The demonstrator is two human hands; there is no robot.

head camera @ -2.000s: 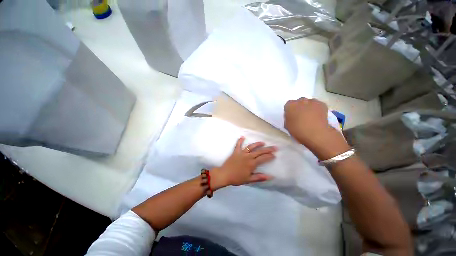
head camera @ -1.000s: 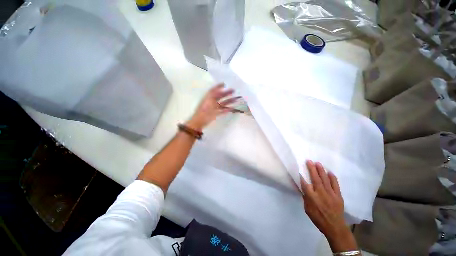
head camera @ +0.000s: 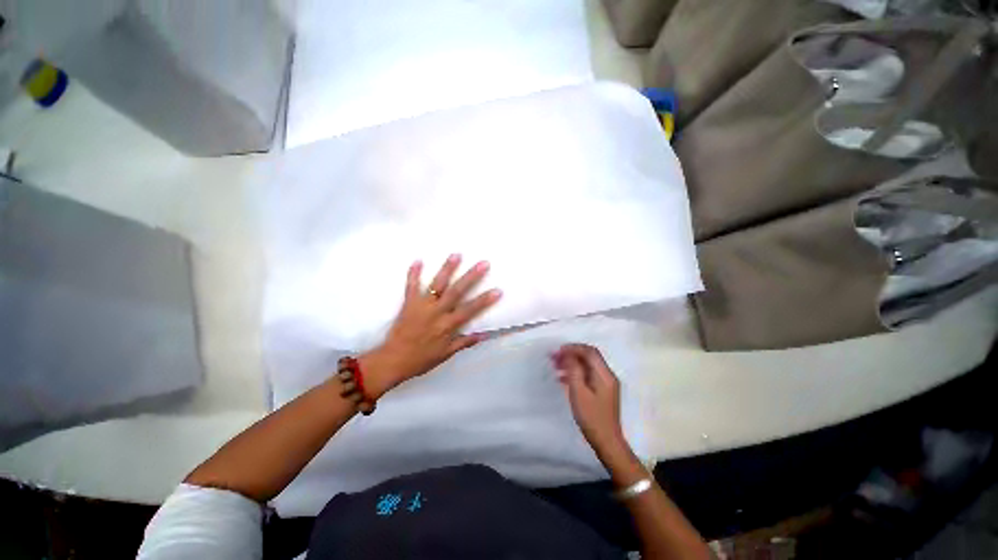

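Note:
White packing paper (head camera: 525,197) is folded over the tote bag and hides it; a thin dark line shows along the near fold. My left hand (head camera: 438,317) lies flat on the paper near that fold, fingers spread, holding nothing. My right hand (head camera: 591,394) is just below the fold, right of my left hand, with its fingers curled. Whether it pinches anything is too small to tell. More white paper (head camera: 438,448) lies beneath. The blue tape dispenser (head camera: 660,109) shows partly at the right edge of the folded paper.
Unwrapped taupe tote bags (head camera: 766,164) with white filler stand at right. Wrapped bags stand at left (head camera: 93,312) and far left (head camera: 197,66). A small yellow and blue item (head camera: 44,82) is at far left. The cream table edge (head camera: 755,410) curves along the near side.
The paper flap now lies flat over the bag, whose handle is out of sight. My left hand has moved from the handle onto the paper. My right hand has left the paper's edge.

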